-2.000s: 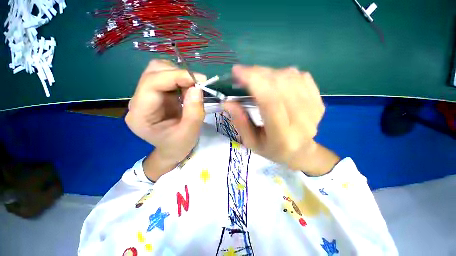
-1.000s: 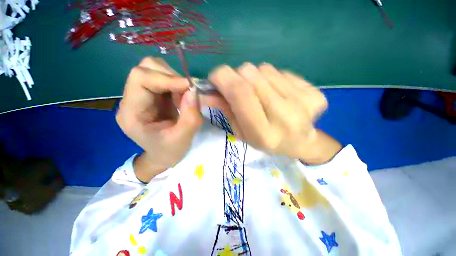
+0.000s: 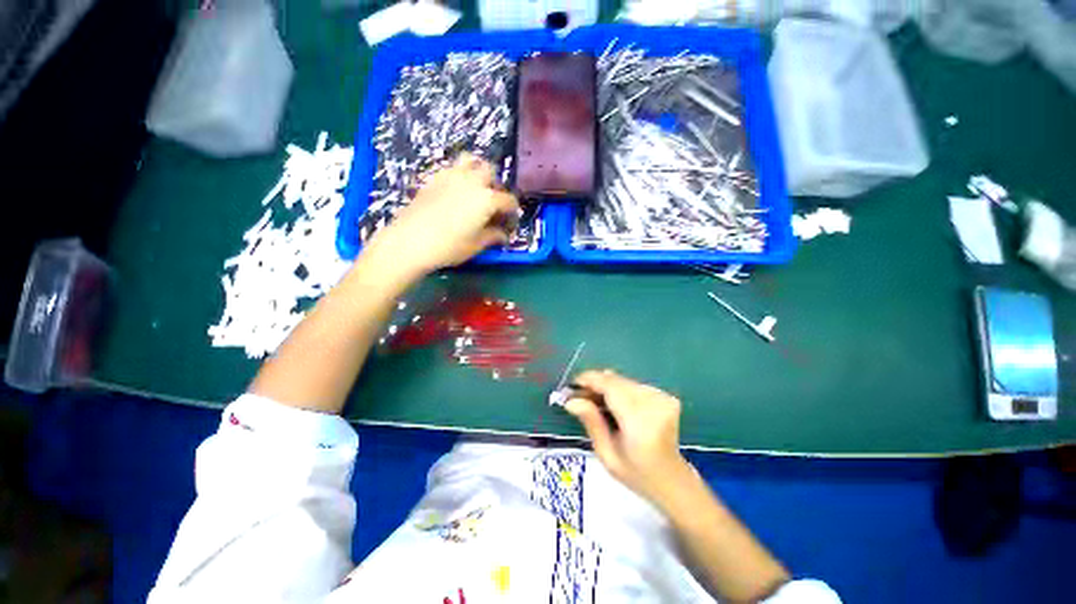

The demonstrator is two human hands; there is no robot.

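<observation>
My left hand [image 3: 454,215] reaches into the left blue tray [image 3: 350,224], among short metal pieces [image 3: 443,106]. Its fingertips are hidden, so I cannot tell whether they hold a piece. My right hand [image 3: 631,427] is near the mat's front edge. It holds a small unit [image 3: 559,398] with a thin metal rod pointing up and a whitish part at the fingertips. The pile of red leads [image 3: 484,334] lies between the hands. A joined unit [image 3: 746,319], a silver rod with a white crosspiece, lies to the right.
White strips [image 3: 277,277] are piled left. Long rods [image 3: 678,177] fill the right blue tray [image 3: 773,142]. A dark block [image 3: 557,124] rests across both trays. Clear tubs [image 3: 844,112] stand behind and at left [image 3: 59,313]. A scale [image 3: 1017,352] is far right.
The view has widened to show the trays. My hands have parted: my left hand has moved forward into the left tray, and my right hand stays near the front edge with the unit.
</observation>
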